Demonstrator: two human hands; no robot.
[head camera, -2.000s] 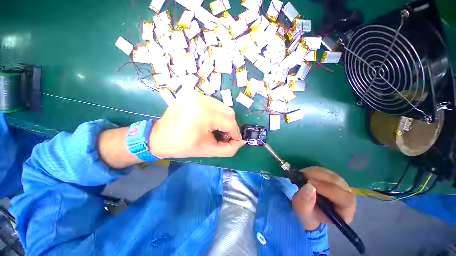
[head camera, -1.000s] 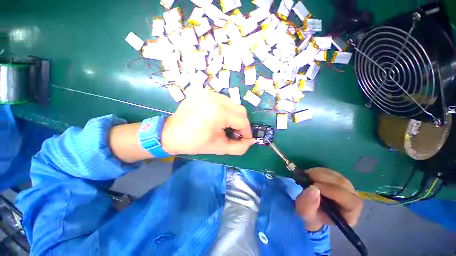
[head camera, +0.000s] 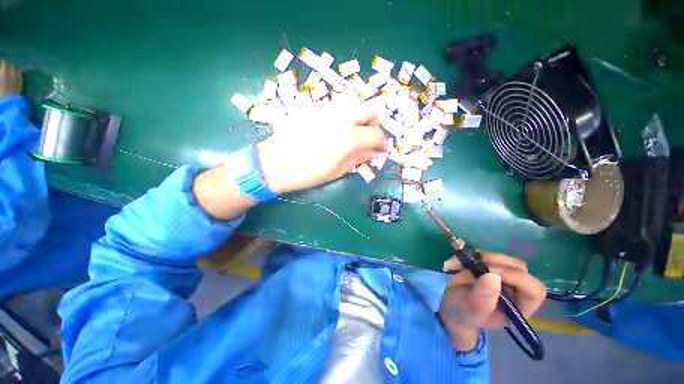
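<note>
The small dark device unit (head camera: 385, 209) lies on the green bench, its board showing, with neither hand touching it. My left hand (head camera: 319, 150), with a blue wrist strap (head camera: 249, 174), reaches over the near side of the pile of white pouch cells (head camera: 411, 120). Its fingertips are among the cells; glare hides whether they hold one. My right hand (head camera: 491, 292) holds the soldering iron (head camera: 472, 260) like a pencil, its tip just right of the unit, near the closest cells. The thin solder wire (head camera: 337, 214) lies on the bench, its end left of the unit.
A solder spool (head camera: 66, 135) stands at the left. A black fan with a round grille (head camera: 523, 129) stands at the right, beside a tan-brown tub (head camera: 592, 199). Cables and a black box with a yellow label (head camera: 675, 251) are at far right. Another person's blue sleeve (head camera: 21, 180) is at far left.
My left hand has left the unit and solder wire and moved up into the cell pile. The iron's tip has moved off the unit to the right. The view has shifted and shows more bench.
</note>
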